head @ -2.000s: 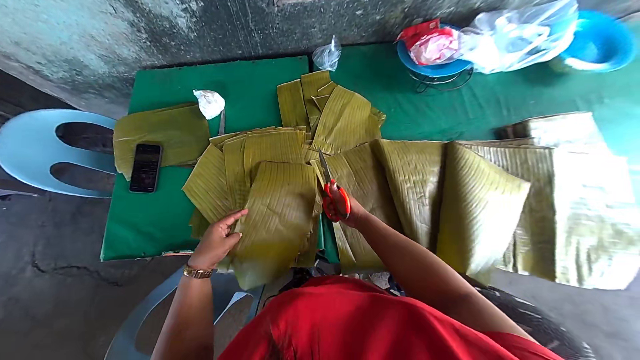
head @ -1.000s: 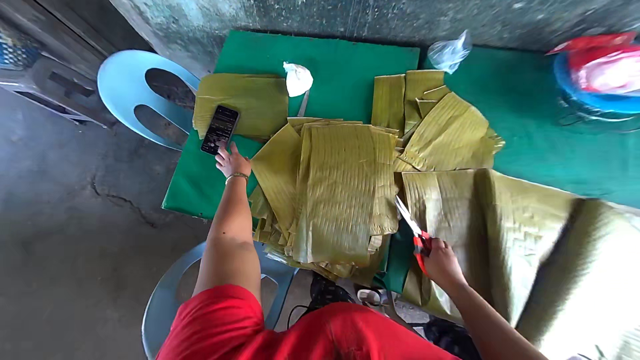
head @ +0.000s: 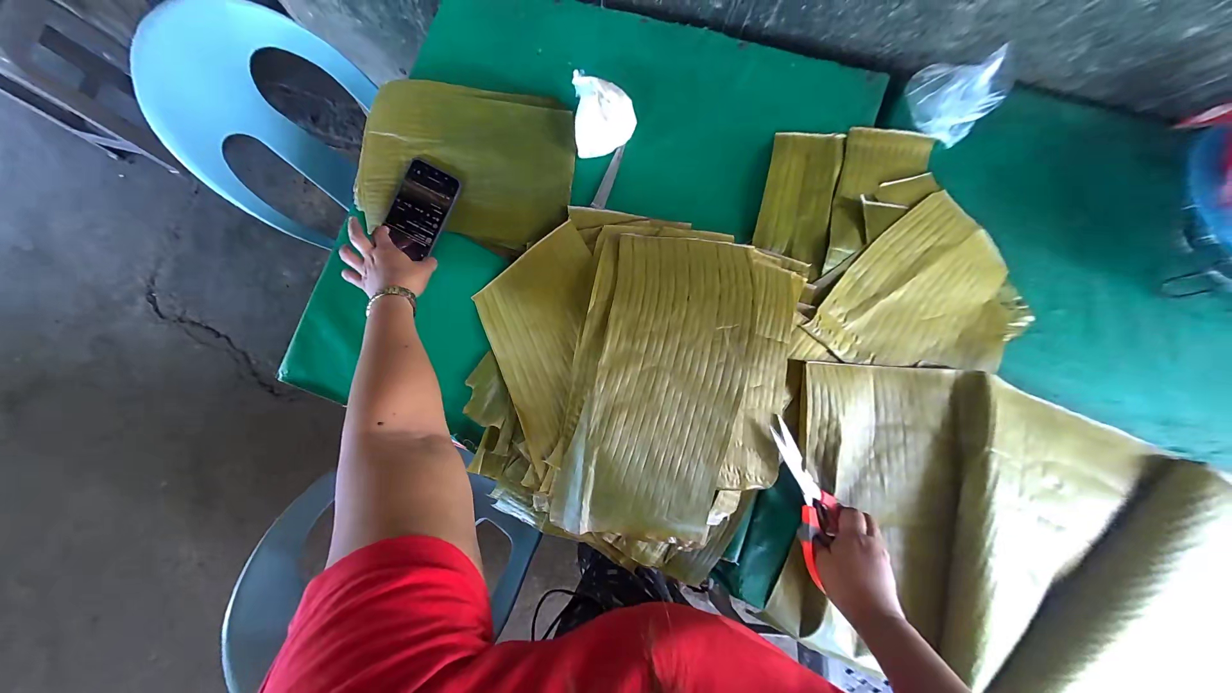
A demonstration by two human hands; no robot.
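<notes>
My left hand (head: 390,265) rests with spread fingers at the lower end of a smartphone (head: 422,207), whose screen is lit. The phone lies on a folded stack of banana leaf (head: 510,154). My right hand (head: 852,563) holds red-handled scissors (head: 813,510), their blades pointing up and left beside the central pile. Cut banana-leaf pieces (head: 674,375) are heaped in the middle of the green-covered table (head: 712,87). More cut pieces (head: 914,279) lie behind them to the right. A long leaf sheet (head: 895,433) stretches from beside the scissors to the right edge.
A crumpled white bag (head: 603,115) sits over a knife (head: 608,178) whose blade shows. A clear plastic bag (head: 953,96) lies near the wall. Blue plastic chairs (head: 173,87) stand at the left and under my left arm. A blue basin (head: 1208,183) is partly visible at right.
My left hand has left the central leaf pile, where it was two seconds ago, and moved left to the phone. My right hand has kept hold of the scissors. The view has shifted left.
</notes>
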